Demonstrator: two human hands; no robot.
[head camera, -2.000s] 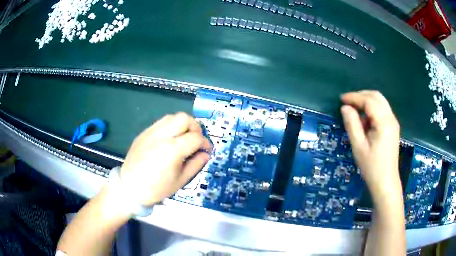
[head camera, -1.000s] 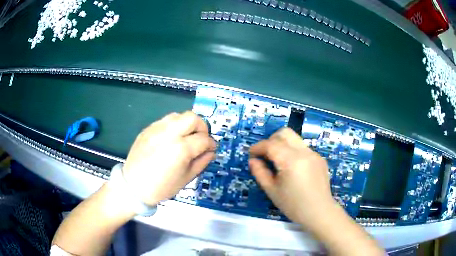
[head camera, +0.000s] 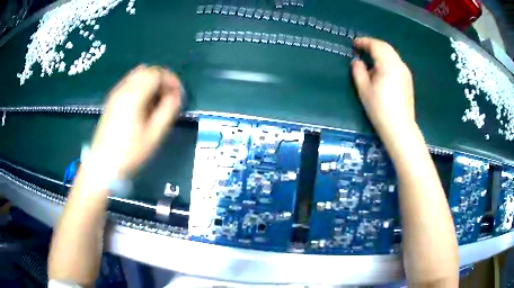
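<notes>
My right hand (head camera: 384, 84) is at the right end of the two long rows of small silvery metal-cased components (head camera: 270, 38), thumb and fingertips nearly together at the row ends; whether they pinch a piece I cannot tell. My left hand (head camera: 141, 115), blurred, with a pale band at the wrist, is over the far conveyor rail and the green surface, fingers curled; its content is hidden. A blue PCB panel (head camera: 245, 185) lies on the conveyor between my arms, with another PCB panel (head camera: 352, 197) to its right, a dark gap between them.
Loose white connectors lie in piles at far left (head camera: 56, 34) and far right (head camera: 487, 84). Another PCB panel (head camera: 470, 197) lies right of my right forearm. A metal clamp (head camera: 165, 199) sits on the near rail. A blue strap (head camera: 71, 171) is partly behind my left arm. A red box (head camera: 457, 11) is at top right.
My right hand has moved from over the panels to the component rows. My left hand has lifted off the panel's left side and moved left and away from me. The view has shifted; the clamp now shows.
</notes>
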